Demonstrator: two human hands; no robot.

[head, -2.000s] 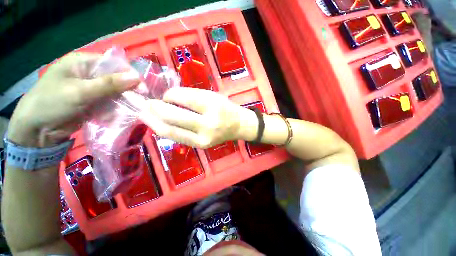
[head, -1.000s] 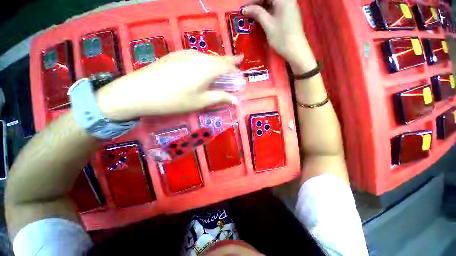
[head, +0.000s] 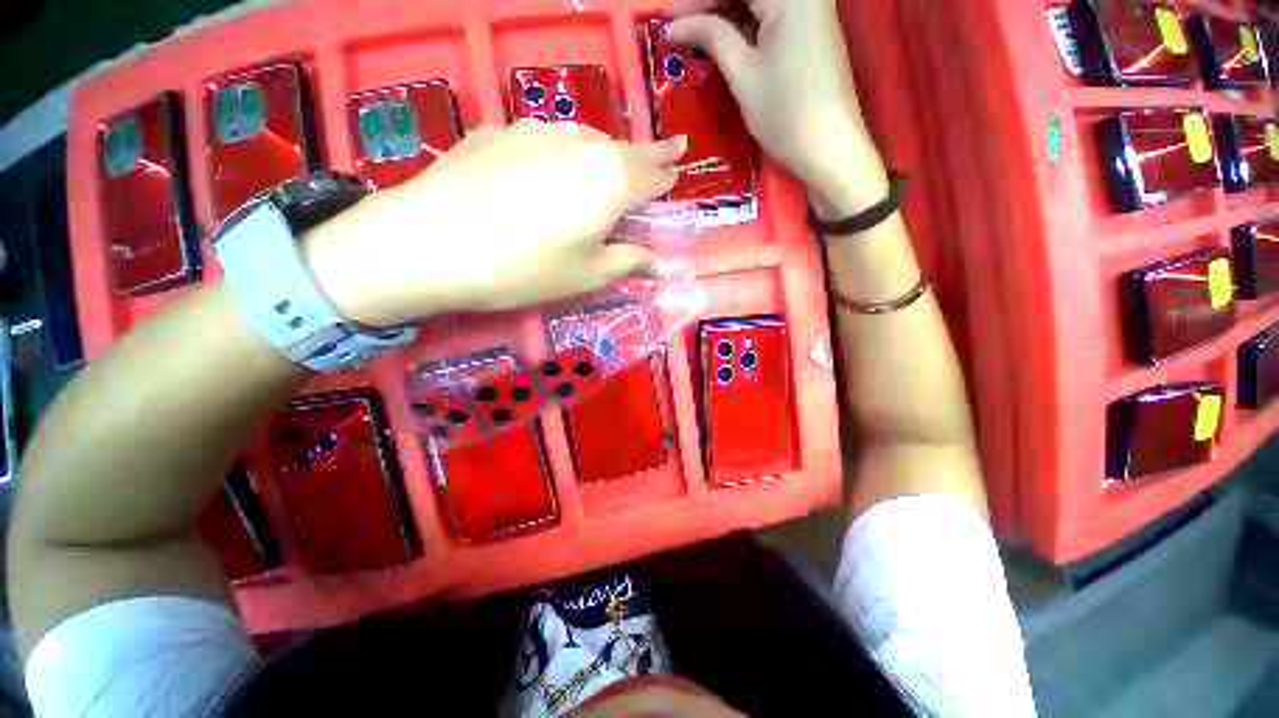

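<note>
My left hand [head: 512,218] is over the middle of the red foam tray [head: 603,267]. It holds a clear plastic film [head: 652,253] with several red lens covers [head: 502,400] showing in its lower part, above the front-row back covers. My right hand [head: 786,84] is at the top right pocket, fingertips on the camera end of a glossy red back cover [head: 706,140]. Dark round lenses show beside the thumb. Whether the fingers grip anything is hidden. Three back-row covers at the left have pale greenish camera areas [head: 386,129]. The front-right cover [head: 746,400] has lenses on it.
Stacked foam trays [head: 968,281] stand at the right, their covers bearing yellow stickers [head: 1196,138]. A white barcode label [head: 725,213] lies below the right-hand cover. Dark flat objects lie at the far left edge. My white sleeves frame the tray's front.
My left hand has moved from the tray's left to its middle with the film. My right hand has left the film and gone to the top right cover, where lenses now show.
</note>
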